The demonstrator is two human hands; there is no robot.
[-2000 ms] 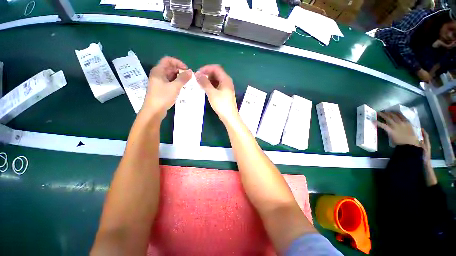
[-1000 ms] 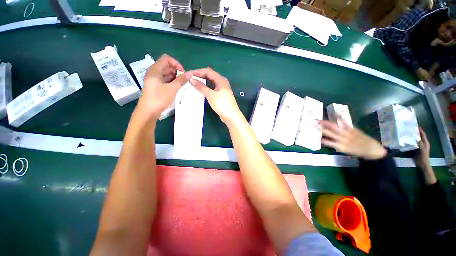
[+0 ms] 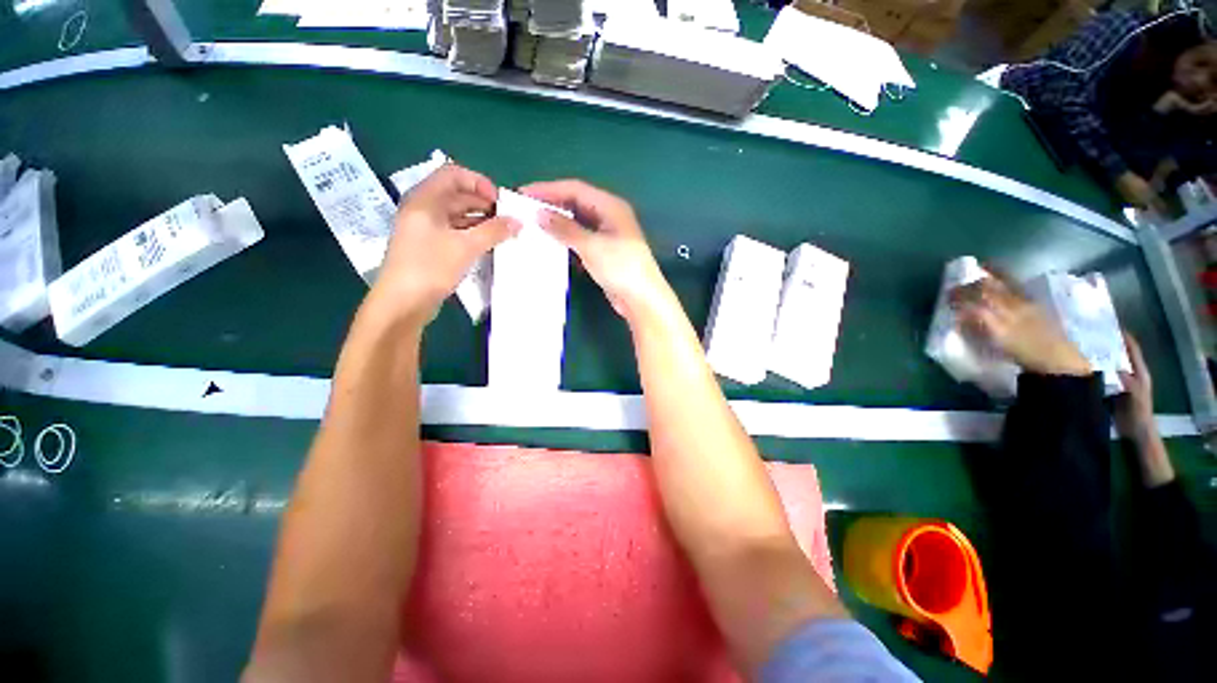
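A slim white carton (image 3: 529,314) lies upright in view on the green belt (image 3: 627,160), its near end over the pale guide rail (image 3: 307,395). My left hand (image 3: 443,238) holds the left side of its far end between thumb and fingers. My right hand (image 3: 601,238) holds the right side of the same end. A white flap edge shows between the fingertips. Another printed carton (image 3: 470,287) lies partly hidden behind my left hand.
More cartons lie left (image 3: 147,267) and right (image 3: 810,314) on the belt. At the right, another person's hands (image 3: 1021,327) hold cartons. An orange tape dispenser (image 3: 921,574) stands right of the pink-red mat (image 3: 547,574). Layered card bundles (image 3: 681,67) lie beyond the far rail.
The cartons on the belt have shifted right. My hands and their carton have moved slightly right, and the flap edge shows more. The other person's hand has gathered cartons at the right.
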